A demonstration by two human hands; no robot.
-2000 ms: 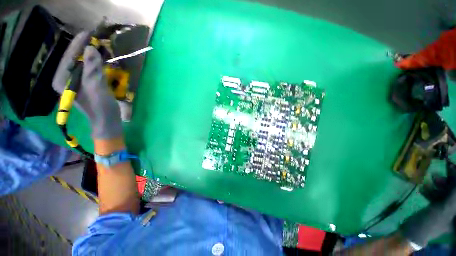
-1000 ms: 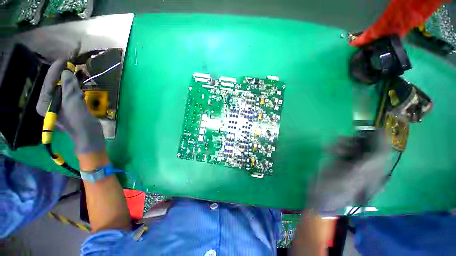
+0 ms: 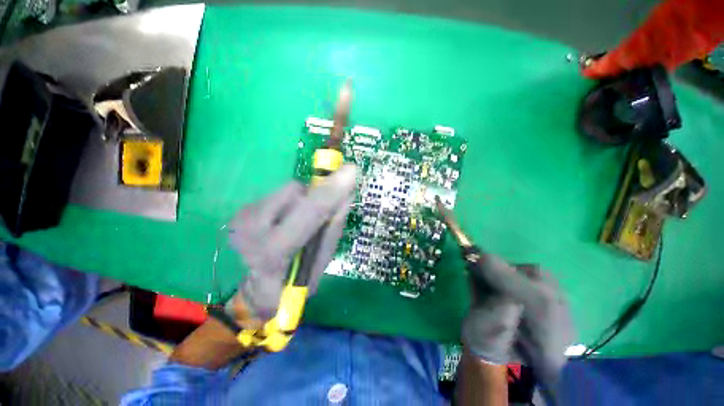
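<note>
The green circuit board point(image 3: 381, 214) lies flat on the green mat point(image 3: 262, 87). My left hand point(image 3: 294, 234), in a grey glove, holds the yellow soldering iron point(image 3: 327, 161) over the board's left part, its brownish tip pointing away past the far edge. My right hand point(image 3: 516, 309), in a grey glove, holds the dark soldering iron point(image 3: 459, 232) with its tip over the board's right part. Whether either tip touches anything cannot be told. My left glove and iron hide part of the board's left side.
At left are the black bin point(image 3: 40, 151), metal plate point(image 3: 163, 204) and left iron stand with yellow sponge point(image 3: 143, 162). At right are the black nozzle point(image 3: 631, 107) on its red-orange duct point(image 3: 667, 36) and the right iron stand point(image 3: 635, 222). A blue sleeve point(image 3: 44, 305) shows at far left.
My left hand has moved right with the yellow iron, from beside its stand to over the board. My right hand, earlier blurred near the right stand, now holds the dark iron at the board.
</note>
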